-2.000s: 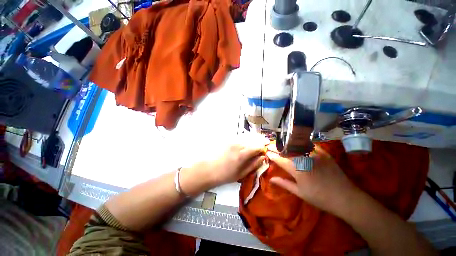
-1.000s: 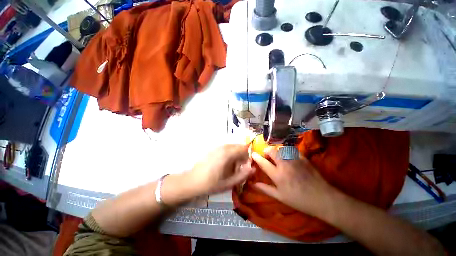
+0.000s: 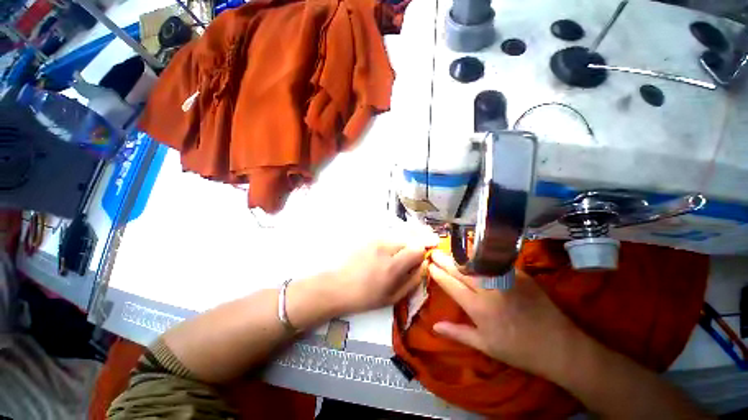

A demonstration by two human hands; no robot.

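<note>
A rust-orange garment piece [image 3: 459, 373] lies under and right of the machine's needle area, glowing yellow-orange by the light. My left hand [image 3: 381, 271] pinches its edge just in front of the needle area. My right hand [image 3: 508, 316] lies on the cloth, fingertips close to the left ones. A narrow pale strip [image 3: 416, 297] shows on the cloth edge between my hands. The white sewing machine head [image 3: 640, 139] stands above, its shiny metal guard [image 3: 504, 197] hiding part of the stitching spot. The needle tip cannot be made out.
A gathered rust-orange garment pile [image 3: 275, 90] lies left of the machine. A ruler [image 3: 353, 365] runs along the front edge, with a tan tape bit [image 3: 337, 333]. Snips with red and blue handles [image 3: 726, 336] lie at right. A clear bottle [image 3: 70, 123] is far left.
The camera view has shifted back and forth. The pale strip between my hands is less exposed than two seconds ago. Both hands remain at the cloth edge near the needle area.
</note>
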